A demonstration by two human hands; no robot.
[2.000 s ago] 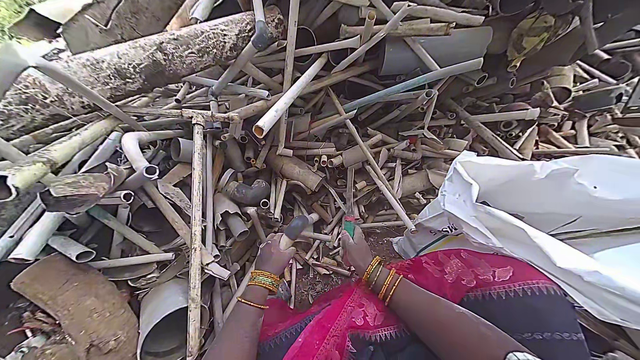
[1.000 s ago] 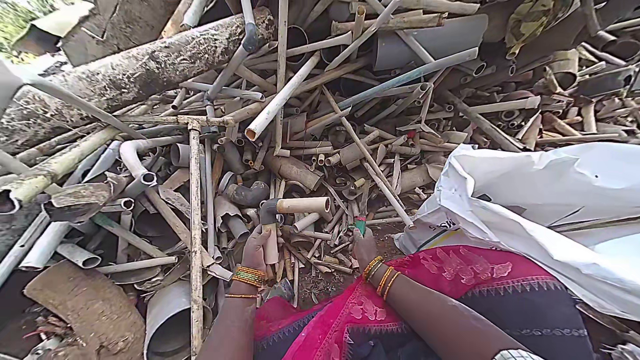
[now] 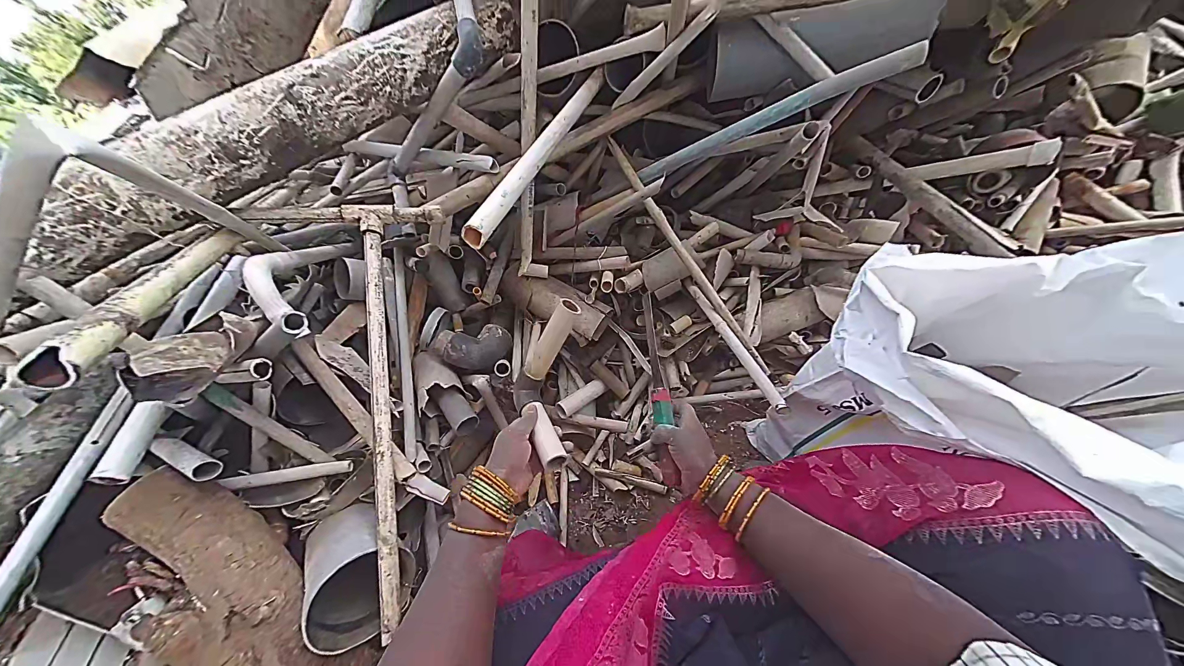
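Observation:
My left hand (image 3: 514,455) grips a plastic pipe elbow fitting (image 3: 531,384) with short pale pipe stubs on it; one stub (image 3: 556,339) points up and away, the other (image 3: 546,437) leans down beside the fingers. In my right hand (image 3: 686,448) is the red and green handle (image 3: 662,408) of a tool. Its long, narrow dark blade (image 3: 652,342) points away from me over the scrap; the exact kind of tool I cannot tell. The hands are apart, low over the heap of cut pipe pieces.
Scrap pipes surround the hands. A thick, dirty pipe (image 3: 277,120) crosses the upper left, and a long thin pipe (image 3: 377,416) stands left of my left arm. A wide grey pipe (image 3: 347,583) lies lower left. At right spreads a white woven sack (image 3: 1017,324), beside the pink cloth (image 3: 888,490) over my lap.
The fitting in my left hand has turned: its pale stub pointed right one second ago and now points up and away. My right hand keeps hold of the tool.

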